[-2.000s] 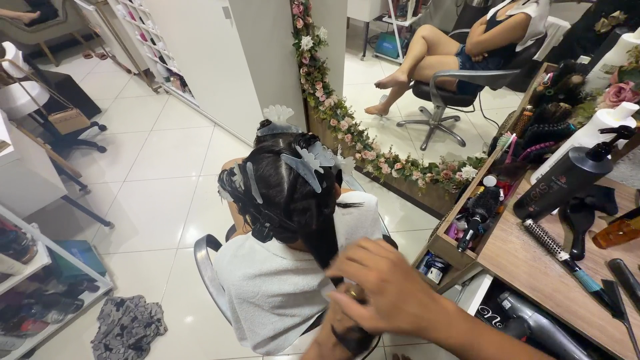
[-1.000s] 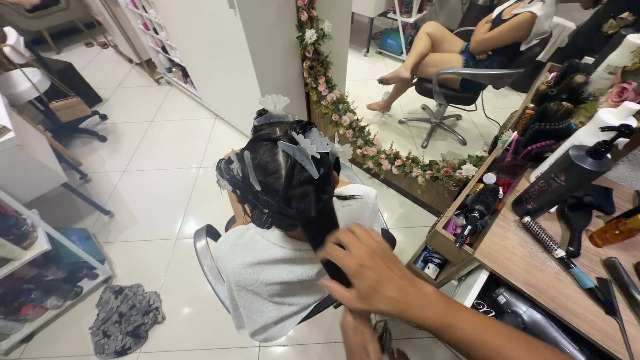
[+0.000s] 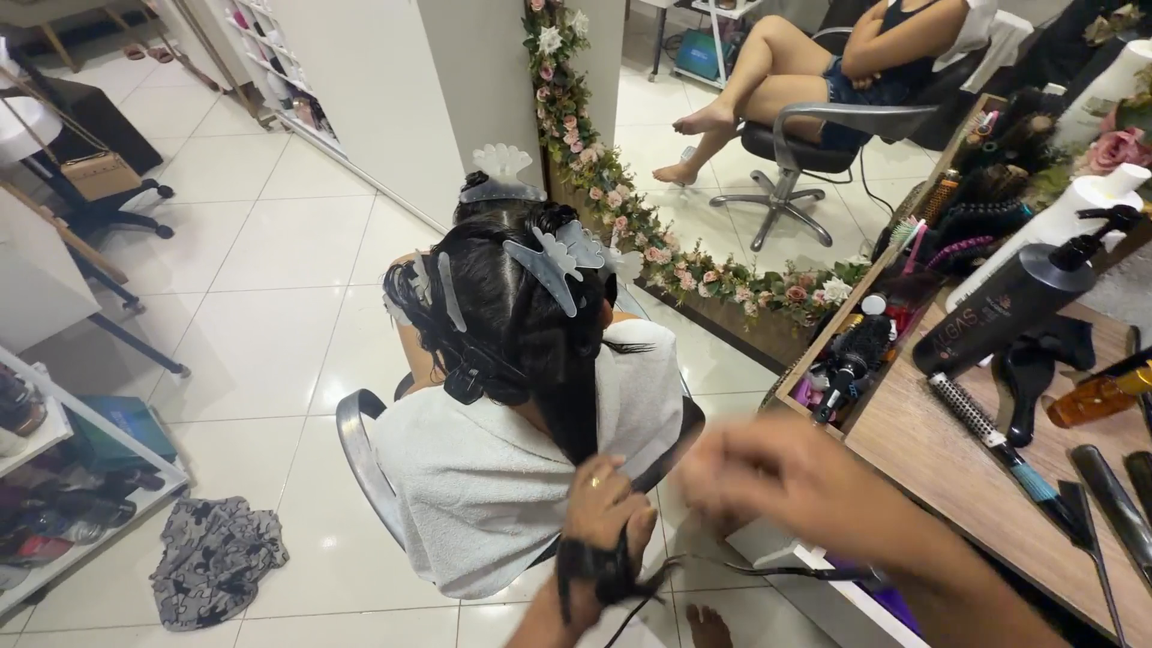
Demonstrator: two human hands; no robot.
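Observation:
A seated person's dark wet hair point(image 3: 486, 297) is parted and pinned up with pale claw clips point(image 3: 544, 263), with a dark clip point(image 3: 464, 385) low at the back. My left hand point(image 3: 605, 504), a ring on one finger, is closed on the end of a straight section drawn down from the right side of the head; dark strands wrap around the wrist. My right hand point(image 3: 756, 468), blurred, hovers to the right, apart from the hair; whether it holds anything is unclear. A white towel point(image 3: 477, 477) covers the person's shoulders.
At right, a wooden counter point(image 3: 909, 441) carries a black pump bottle point(image 3: 999, 301), a round brush point(image 3: 976, 418) and combs. An open drawer holds another brush point(image 3: 855, 355). A flower-trimmed mirror point(image 3: 657, 216) stands ahead. A patterned cloth point(image 3: 211, 562) lies on the floor.
My right hand has come off the hair section and moved to the right. My left hand, lower down before, now grips near the section's end.

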